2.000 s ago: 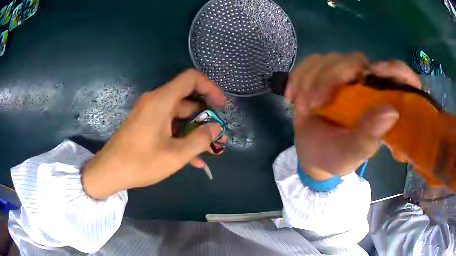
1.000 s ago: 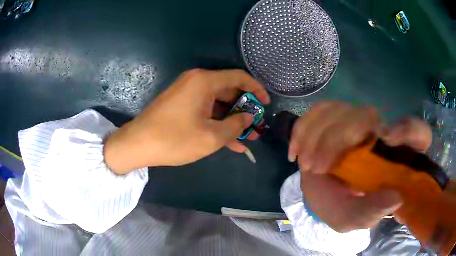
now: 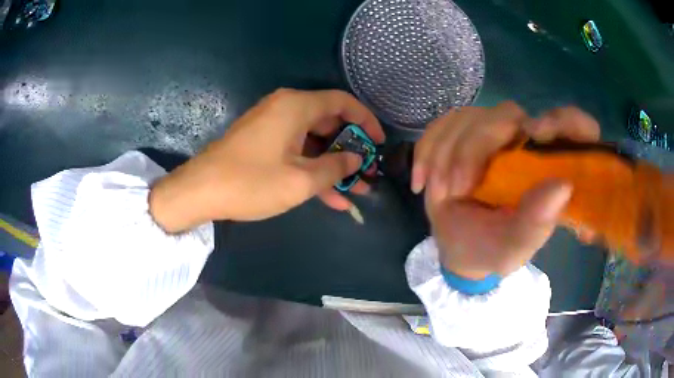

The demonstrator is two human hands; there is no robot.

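My left hand (image 3: 259, 162) holds a small teal-rimmed unit (image 3: 355, 151) between thumb and fingers, its dark inside with yellow-green bits partly covered by the thumb. My right hand (image 3: 495, 192) is wrapped around an orange electric screwdriver (image 3: 584, 188), slightly blurred. The black nose (image 3: 399, 161) points left at the unit's right edge; whether the bit touches it is hard to tell. A round grey dimpled screw tray (image 3: 412, 63) lies just beyond my hands, with tiny specks heaped at its right side. A blue band (image 3: 471, 283) is on my right wrist.
Similar teal units lie at the top left (image 3: 29, 11), upper right (image 3: 591, 35) and right (image 3: 644, 125). Dark specks are scattered on the green bench (image 3: 185, 111) at left. A transparent bag (image 3: 632, 288) is at the right edge. A pale strip (image 3: 369, 304) runs along the near edge.
Since two seconds ago, the unit and the screwdriver nose have come together. Since one second ago, the right hand and screwdriver have moved up in view, and the screwdriver lies more level.
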